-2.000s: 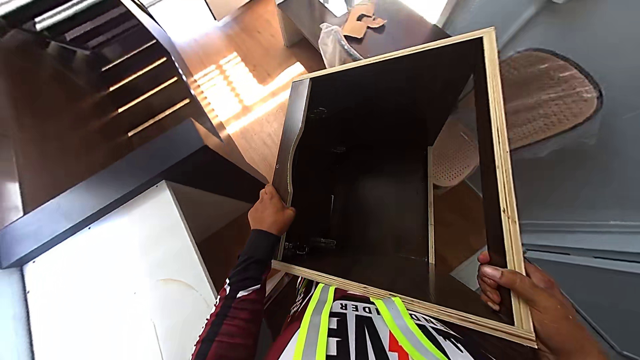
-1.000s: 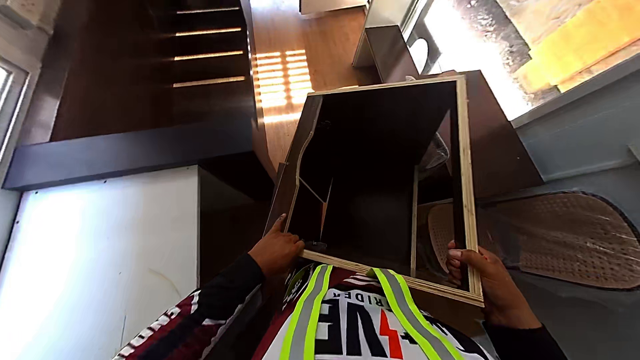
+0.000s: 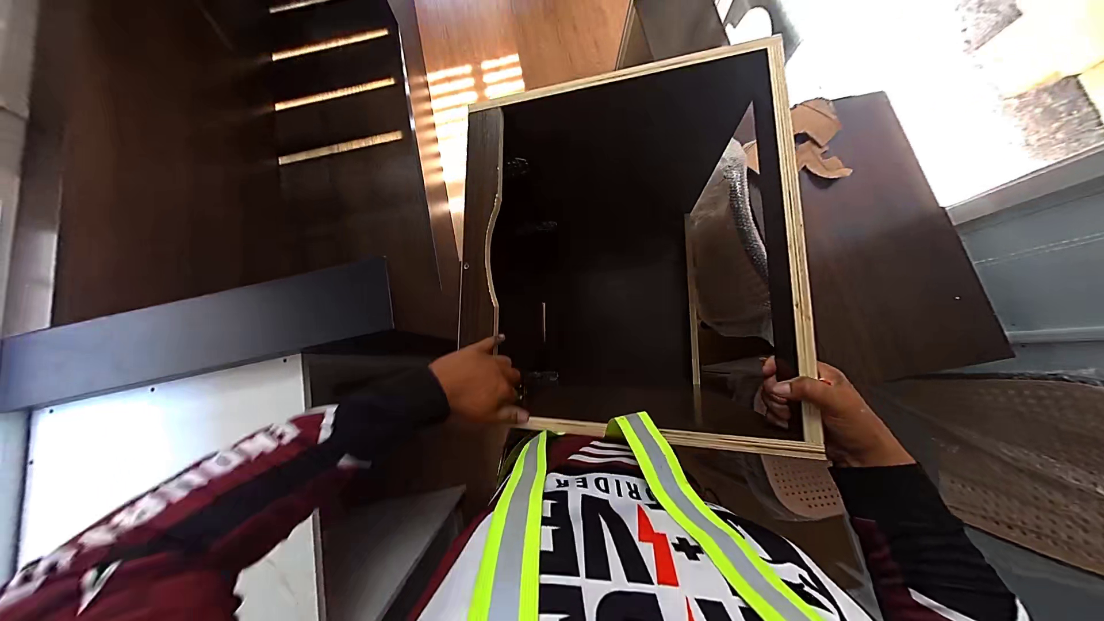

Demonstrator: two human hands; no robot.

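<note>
A dark plywood box or drawer-like cabinet frame [image 3: 798,250] with pale raw edges is held tilted in front of my chest. Its left side has a wavy-edged dark panel [image 3: 481,233]. My left hand [image 3: 483,384] grips the lower left corner, at the bottom of that panel. On the lower right, my right hand [image 3: 824,405] is closed around the side edge, fingertips inside and thumb on the rim. Through a gap in the frame's right part, clear plastic wrap [image 3: 729,250] shows. The frame's near edge is against or close to my reflective vest.
At left stand a large dark wood unit [image 3: 172,172] with light slats, a grey-edged ledge [image 3: 198,332] and a white panel [image 3: 172,457]. On the right are a dark tabletop [image 3: 897,250] with torn cardboard [image 3: 819,142], a window and a wrapped woven chair part [image 3: 1018,457].
Between the earlier frames and now the view has turned, bringing more of the dark tabletop into sight at right. Both hands still hold the frame.
</note>
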